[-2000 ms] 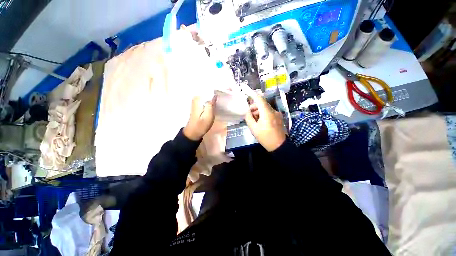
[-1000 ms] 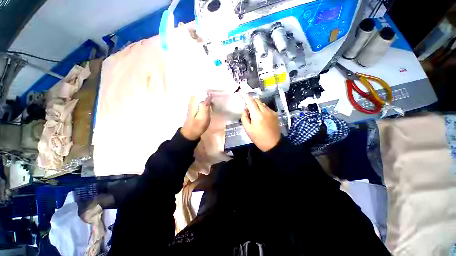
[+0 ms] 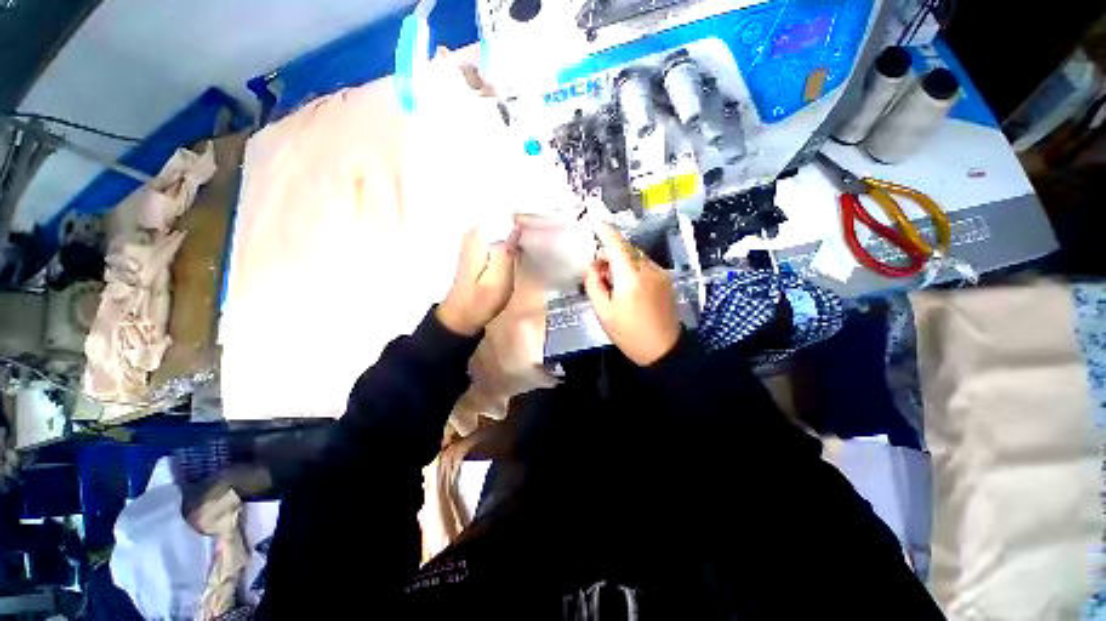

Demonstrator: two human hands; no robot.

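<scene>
A thin pale fabric panel (image 3: pixel 554 249) is stretched between my two hands in front of the needle area of the white and blue overlock machine (image 3: pixel 716 121). My left hand (image 3: pixel 483 281) grips its left side. My right hand (image 3: pixel 637 297) grips its right side close to the presser foot, where glare hides the exact contact. A large flat stack of peach panels (image 3: pixel 303 255) lies left of the machine. More peach cloth (image 3: pixel 491 388) hangs over the table edge below my left hand.
Scissors (image 3: pixel 895 228) with red and yellow handles and two thread cones (image 3: pixel 910 118) stand at the right. Gingham strips (image 3: pixel 770 313) bunch below the machine front. A folded peach bundle (image 3: pixel 1013 437) lies far right. Crumpled peach pieces (image 3: pixel 134 303) lie on a brown board at left.
Both hands stay at nearly the same place in front of the machine, still holding the panel. The fingers have shifted slightly and the view has moved a little.
</scene>
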